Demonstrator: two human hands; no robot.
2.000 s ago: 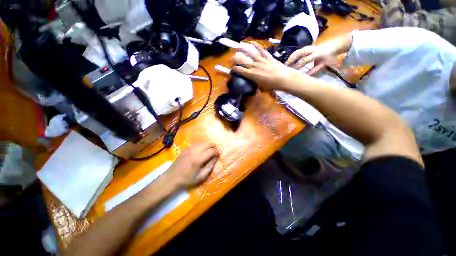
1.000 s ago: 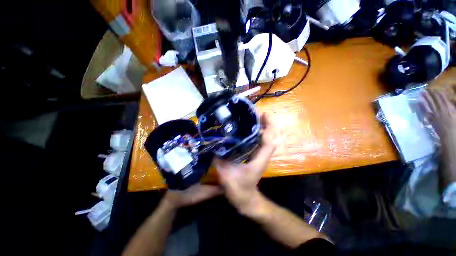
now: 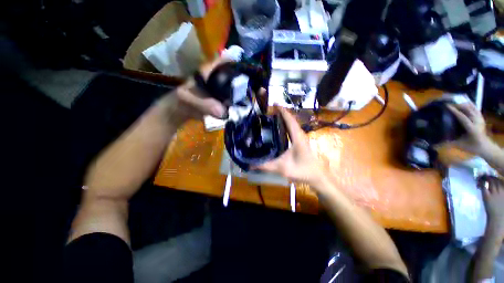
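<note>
My left hand (image 3: 201, 97) holds the front black shell (image 3: 225, 82), raised and tilted, with a white block at its open side. My right hand (image 3: 295, 152) grips the right side of the rear black shell (image 3: 255, 145), a rounded cup whose open side faces up. Thin wires (image 3: 255, 108) run between the two shells. Two white antennas (image 3: 227, 189) stick out below the rear shell towards the table's front edge. The inside of the front shell is blurred.
A pale metal box (image 3: 299, 66) stands behind the shells. A white camera body (image 3: 353, 87) with a black cable lies right of it. At right, a co-worker's hands (image 3: 470, 124) are at another black dome camera (image 3: 434, 130). A cardboard box (image 3: 166, 41) is at the back left.
The opened camera has moved from nearer me to further over the table, antennas now pointing towards me. My left hand has risen with the front shell. The co-worker's camera has come closer.
</note>
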